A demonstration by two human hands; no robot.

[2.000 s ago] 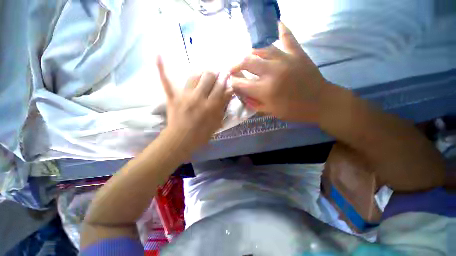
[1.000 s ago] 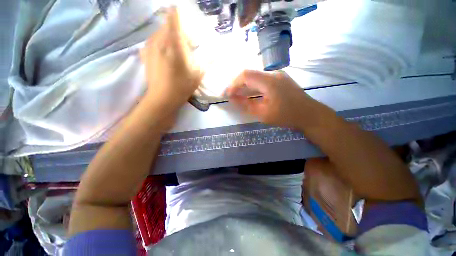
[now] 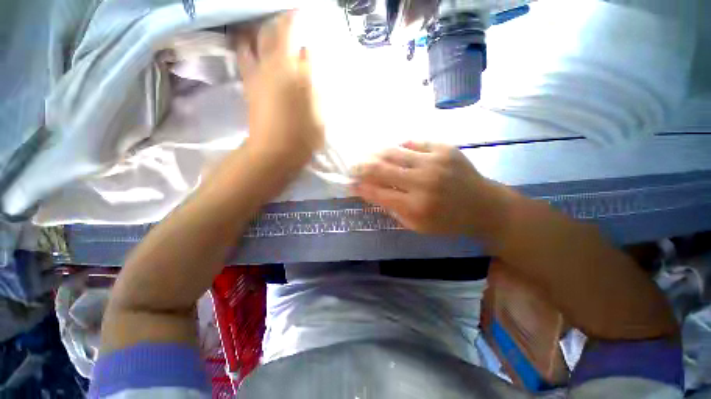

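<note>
A white to cream garment piece (image 3: 117,183) lies in large loose folds on the left of the machine bed. My left hand (image 3: 281,93) is on its right part, with the fingers around a fold near the top; blur and glare partly hide the fingertips. My right hand (image 3: 429,187) is near the front edge of the bed, thumb and fingers together on the cloth's narrow edge (image 3: 331,167). Glare washes out the cloth between my hands. The metal parts under the sewing machine head (image 3: 374,31) are at the top centre, beyond both hands.
A blue-grey ribbed cylinder (image 3: 456,78) stands right of the needle area. A grey ruled edge (image 3: 327,222) runs along the table front. Below it are a red plastic basket (image 3: 238,312) at left and a brown box with a blue strip (image 3: 526,319) at right. White cloth (image 3: 592,86) lies at the right.
The cloth at left has been folded over and shows a new cream fold beside my left hand. My right hand has moved slightly nearer the front edge. The dark curved metal item no longer shows.
</note>
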